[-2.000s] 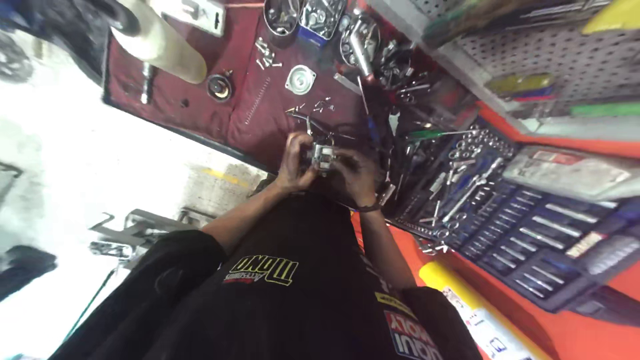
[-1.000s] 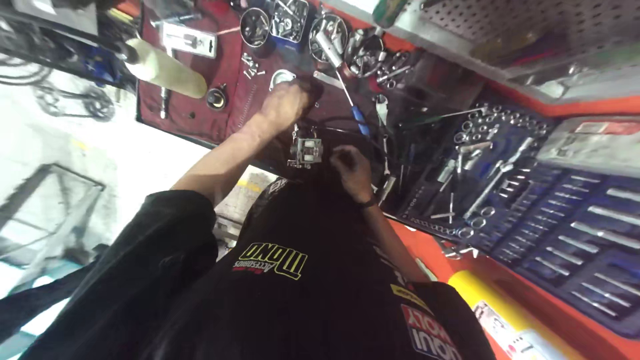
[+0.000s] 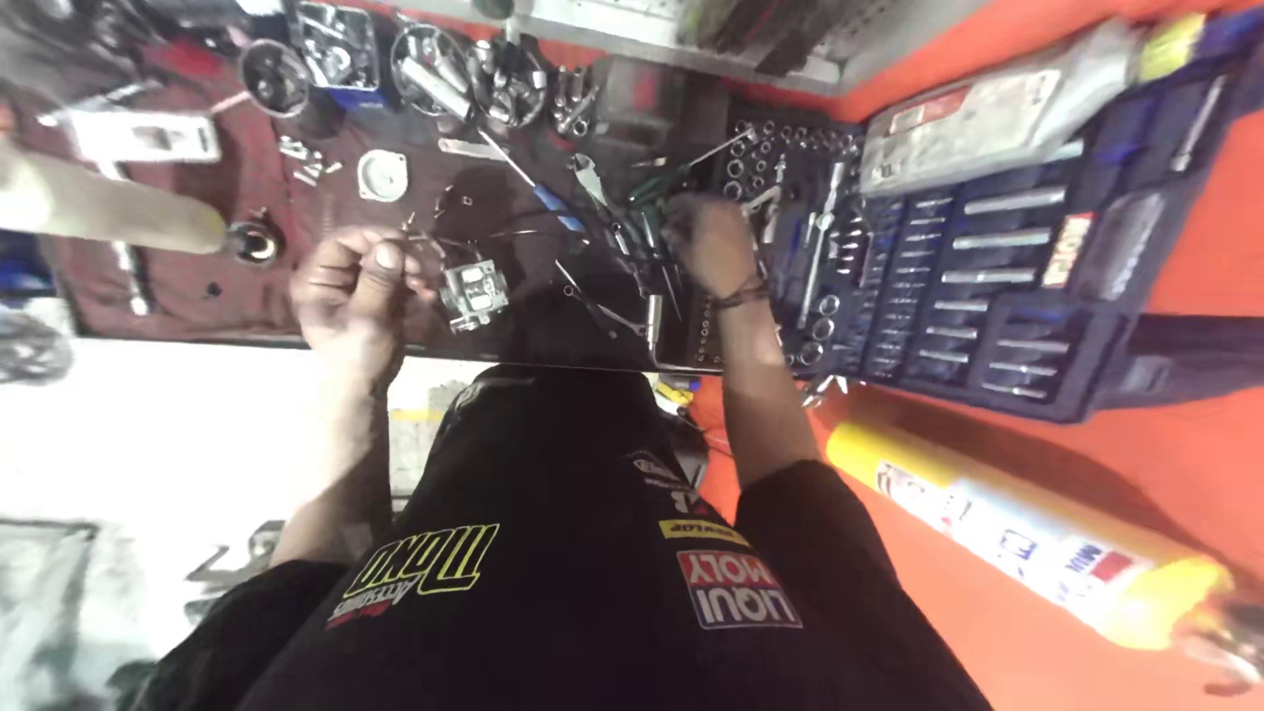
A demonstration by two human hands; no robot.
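Note:
My left hand (image 3: 357, 286) is over the red mat, thumb and fingertips pinched on a small metal part (image 3: 408, 224) that looks like a screw. Just right of those fingers a small metal carburetor body (image 3: 476, 294) rests near the bench edge. A round metal cover (image 3: 382, 175) lies above my left hand, with several screws (image 3: 308, 160) beside it. My right hand (image 3: 709, 242) reaches down among the hand tools, left of the socket set, close to a green-handled screwdriver (image 3: 657, 186). Its fingertips are blurred and dark, so its hold cannot be made out.
A blue-handled screwdriver (image 3: 558, 205) and an adjustable wrench (image 3: 590, 180) lie mid-bench. Bins of metal parts (image 3: 275, 77) line the back. A pale bottle (image 3: 109, 202) is at left. The blue socket case (image 3: 973, 296) spreads at right, above a yellow canister (image 3: 1027, 533).
Both hands held the carburetor body two seconds ago; now it rests on the bench. My left hand has come back from beside the round cover, and my right hand has moved right into the tools.

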